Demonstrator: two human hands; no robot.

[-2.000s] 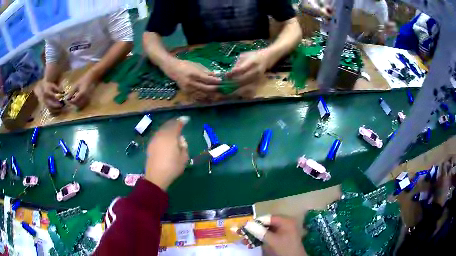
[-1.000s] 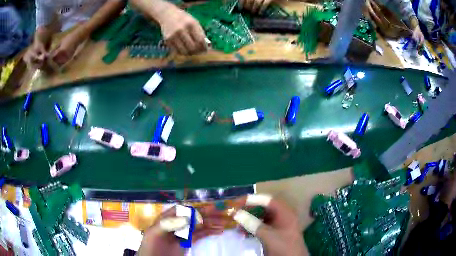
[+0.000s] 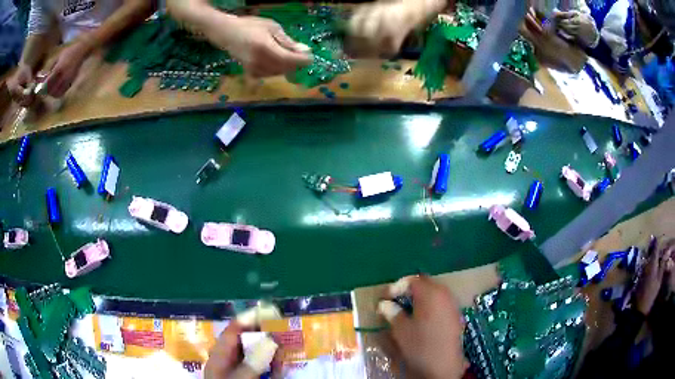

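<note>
My left hand (image 3: 243,346), with cream finger covers, is low in the middle over the printed carton sheet (image 3: 159,344). It pinches a white block (image 3: 255,345), which looks like the one on a blue battery; most of the battery is hidden. My right hand (image 3: 425,326) is apart from it, to the right, beside the carton sheet. Its covered thumb and finger pinch a small dark green circuit board (image 3: 404,302), partly hidden and blurred.
Board strips lie piled right (image 3: 525,326) and left (image 3: 55,326). The green belt (image 3: 318,263) carries pink car housings (image 3: 238,238), blue batteries (image 3: 380,184) and a small board. A grey post (image 3: 603,200) stands at right. People's hands (image 3: 266,52) work across the belt.
My left hand came back from over the belt with a battery. My hands were close together a second ago; my right hand has since moved right and up with the board.
</note>
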